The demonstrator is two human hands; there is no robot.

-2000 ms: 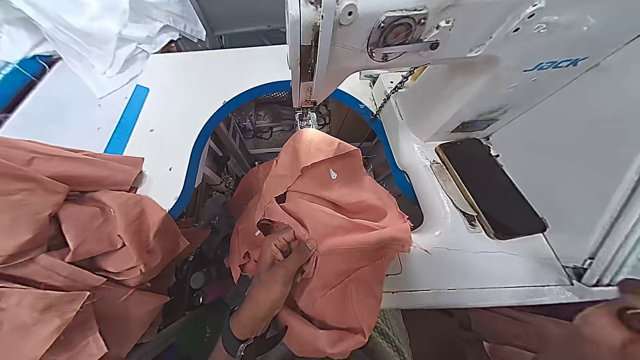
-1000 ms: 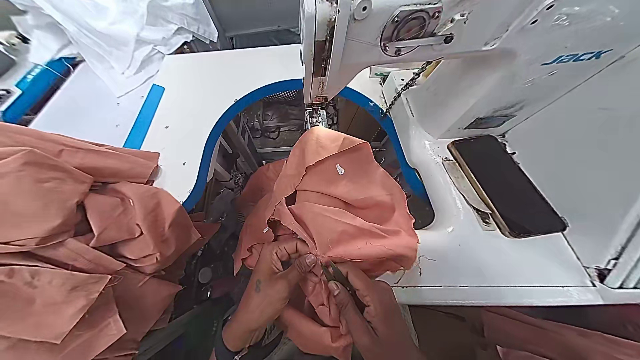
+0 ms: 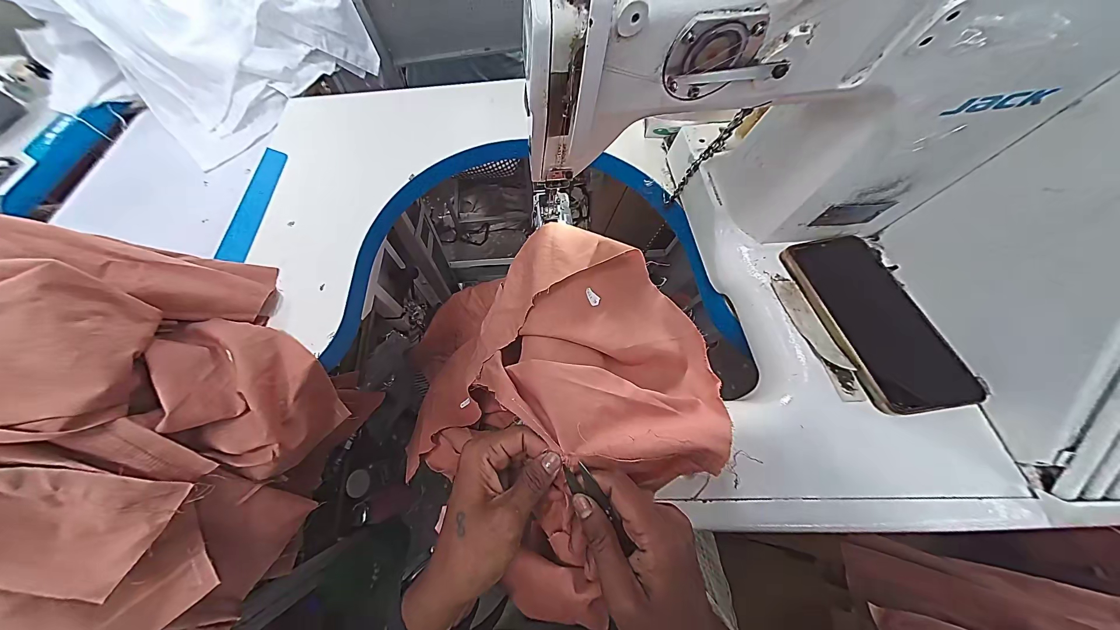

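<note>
A salmon-coloured fabric piece (image 3: 612, 367) hangs from beneath the needle area of a white Jack sewing machine (image 3: 840, 114) and drapes down in front of me. My left hand (image 3: 494, 512) pinches its gathered edge between thumb and fingers. Close beside it on the right, my right hand (image 3: 643, 551) holds small dark thread snips (image 3: 591, 490), their tips at the pinched edge. The presser foot (image 3: 553, 208) sits at the top end of the fabric. A small white mark shows on the cloth. Part of the snips is hidden by my right fingers.
A pile of salmon fabric pieces (image 3: 114, 394) lies at the left. White cloth (image 3: 219, 61) covers the back left of the white table (image 3: 420, 114). A blue-edged cutout surrounds the machine's sewing end. A smartphone (image 3: 884, 324) lies right of it. More salmon fabric (image 3: 980, 582) is at lower right.
My right hand has come in from the far right to the fabric edge beside my left hand. Its snips are now at the pinched edge. My left hand still holds the cloth.
</note>
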